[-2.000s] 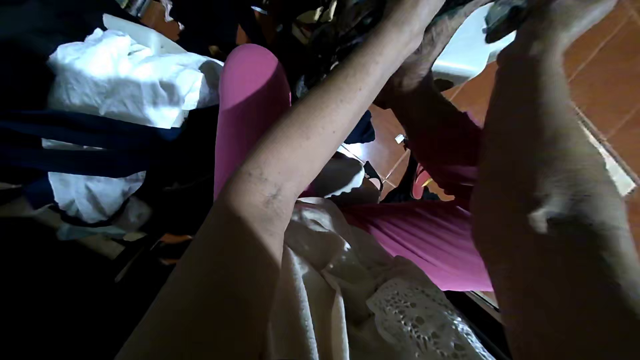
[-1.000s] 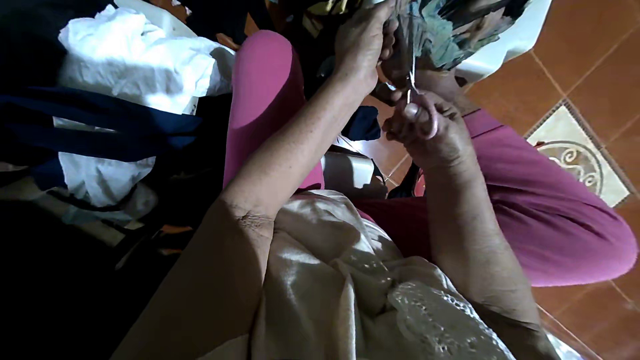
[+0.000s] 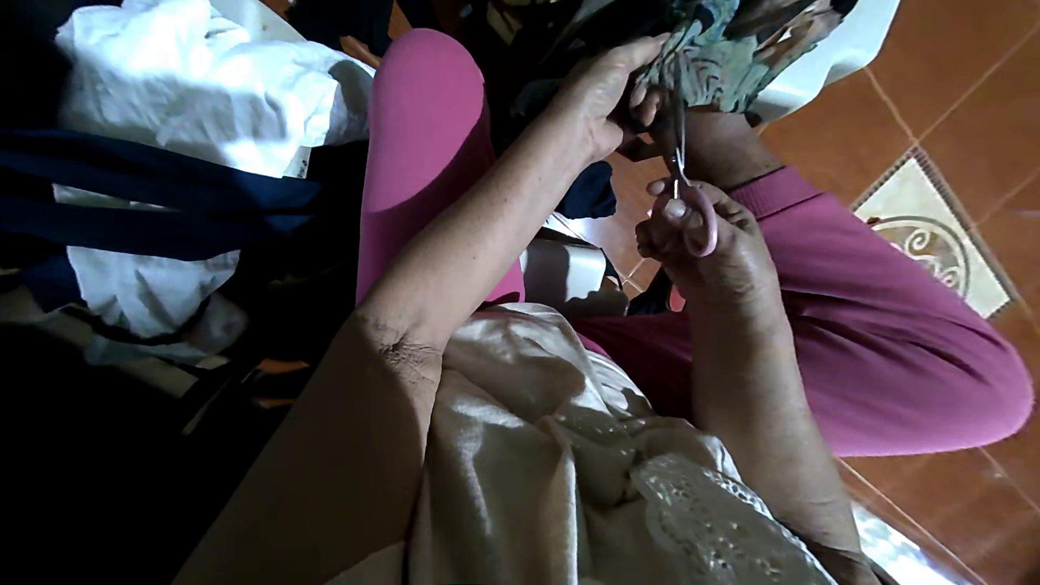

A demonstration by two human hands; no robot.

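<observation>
My right hand (image 3: 707, 236) grips scissors with pink handles (image 3: 704, 221), their blades pointing up toward the top of the view. Against those blades lies a patterned green-grey fabric (image 3: 723, 69), gathered near the top edge. My left hand (image 3: 605, 93) pinches the fabric's left side, its fingertips close to the blades. How far the blades are apart, and how much cloth lies between them, is hard to tell. Behind the scissors shows a bare ankle below the cuff of a pink trouser leg (image 3: 877, 325).
White cloth (image 3: 195, 89) and dark blue cloth (image 3: 154, 195) are heaped at the left. A white plastic surface (image 3: 837, 65) stands beyond the fabric. Red-brown floor tiles (image 3: 975, 73) with a decorated inset tile (image 3: 934, 236) lie at the right. Cream lace-trimmed cloth (image 3: 520, 455) covers my lap.
Two seconds ago both hands were at the top edge, farther up and right. They have come nearer my body, and the scissors and patterned fabric now show. Since one second ago little has shifted.
</observation>
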